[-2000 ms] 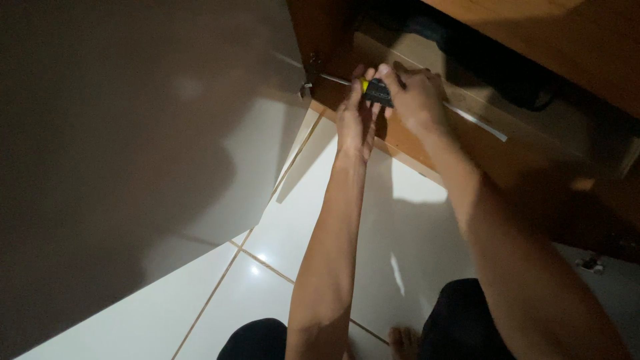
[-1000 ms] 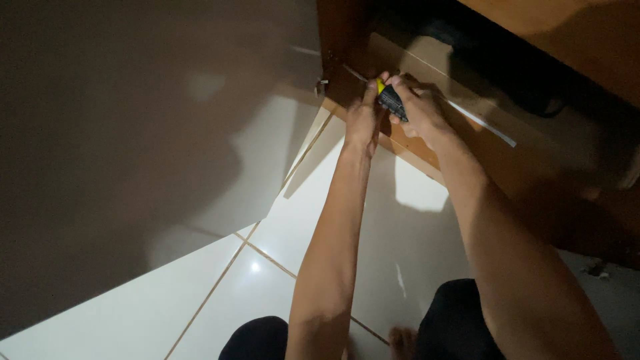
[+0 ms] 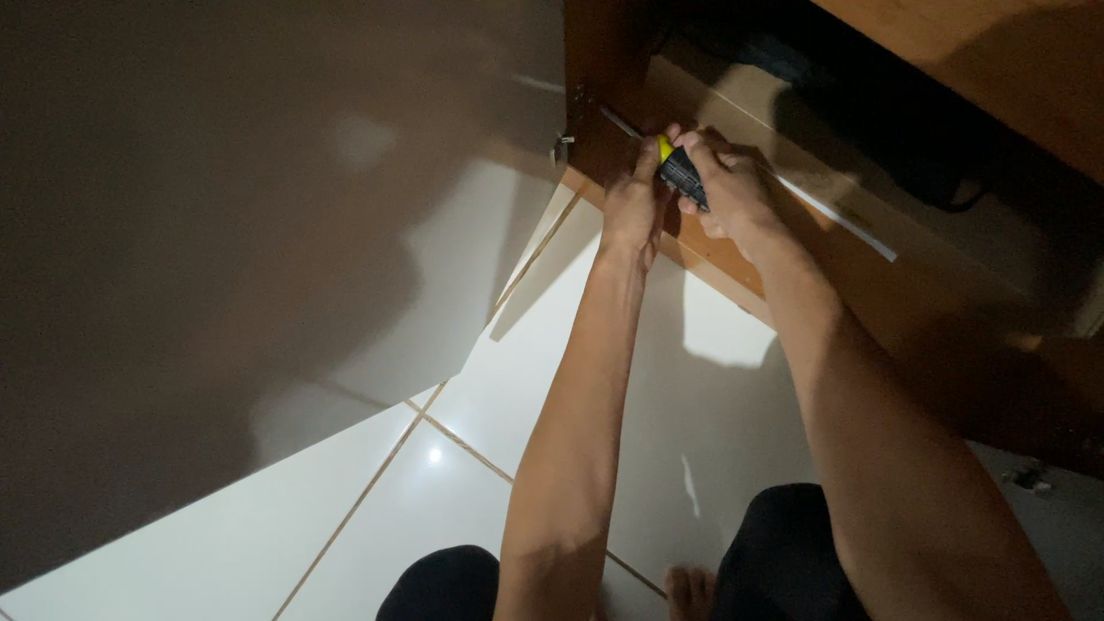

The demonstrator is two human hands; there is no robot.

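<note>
A screwdriver [image 3: 683, 178] with a black and yellow handle is held between both hands, its metal shank pointing up and left toward the cabinet's side panel. My left hand [image 3: 636, 203] has its thumb and fingers at the yellow front end of the handle. Around the black rear part curls my right hand [image 3: 729, 185]. Just left of the shank's tip a metal hinge [image 3: 562, 150] sits at the edge of the cabinet door [image 3: 285, 241]. What the tip touches is too dark to tell.
Beyond my hands, a long light-brown board or box [image 3: 828, 147] lies in the cabinet, with a thin white strip [image 3: 841, 220] before it and a dark item [image 3: 914, 164] behind. Another hinge [image 3: 1028, 477] is at the lower right. White floor tiles [image 3: 379, 509] lie below, with my knees at the bottom.
The screwdriver's handle has tilted, its rear end now pointing more down and right. Both hands remain on it. The view has shifted slightly.
</note>
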